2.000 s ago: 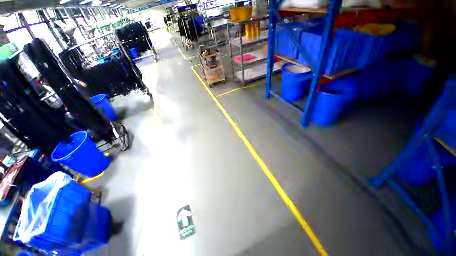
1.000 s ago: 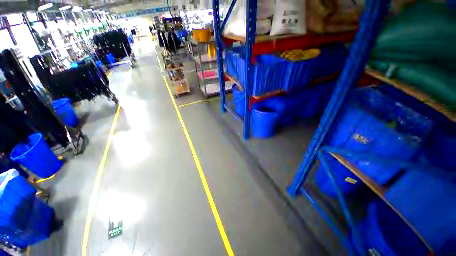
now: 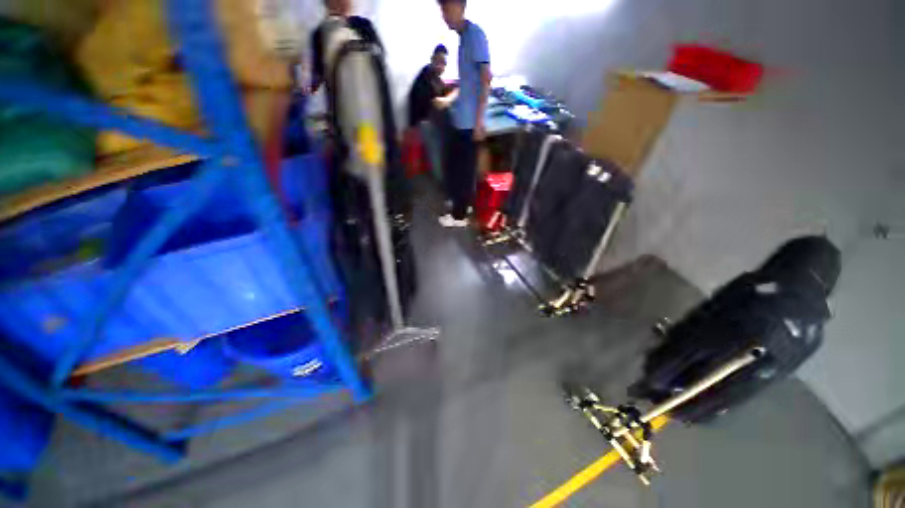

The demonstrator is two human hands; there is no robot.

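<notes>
Neither of my hands is in the picture. Nearest in front of me on the right stands a cable trolley (image 3: 707,385) on castors, with a thick black mass of cables (image 3: 759,317) draped over it. A second wheeled rack with black cables (image 3: 571,208) stands further back, near the middle. A tall rack with dark hanging material and a pale pole (image 3: 380,228) stands left of the walkway. The picture is blurred, so single cables cannot be told apart.
Blue storage rack (image 3: 253,198) close on the left holds blue bins (image 3: 189,298) and yellow and green sacks. A standing person (image 3: 468,89) and a seated person (image 3: 425,96) are at a table (image 3: 521,117) behind. A cardboard box (image 3: 627,119) is by the grey wall (image 3: 744,169). Yellow floor line (image 3: 585,478).
The view has swung right, away from the long aisle. The storage rack is now on the left, and the trolleys, people, table and wall have come into view.
</notes>
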